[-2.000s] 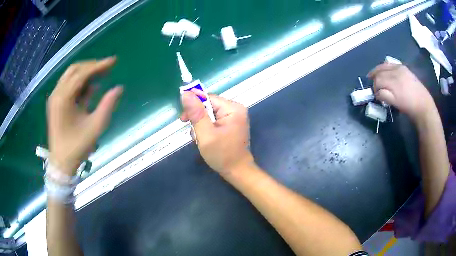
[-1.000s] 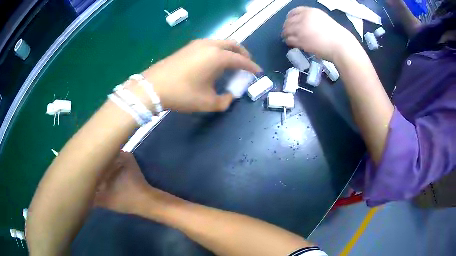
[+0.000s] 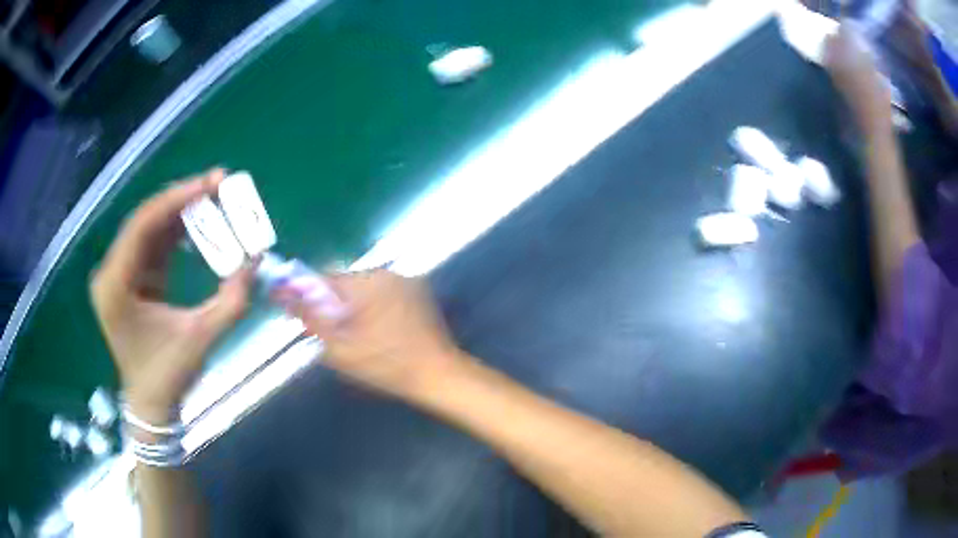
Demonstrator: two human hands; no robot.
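Note:
My left hand (image 3: 158, 284) is raised over the green belt and holds two white housings (image 3: 247, 213) side by side between thumb and fingers. My right hand (image 3: 383, 326) grips the glue tube (image 3: 299, 289), whose tip end is at the lower end of the housings. The tube is blurred, its nozzle is hard to make out, and I cannot tell if it touches them.
The green conveyor belt (image 3: 347, 126) carries a housing (image 3: 460, 64) and a blurred group at lower left (image 3: 84, 426). Several housings (image 3: 748, 191) lie on the black table (image 3: 588, 315). Another person's arm (image 3: 888, 179) reaches in at right. A pale cylinder (image 3: 155, 39) stands beyond the belt.
My left hand has moved back left from the table, now with two housings held up. My right hand has come up beside it with the tube. The neighbour's hand has moved away from the pile.

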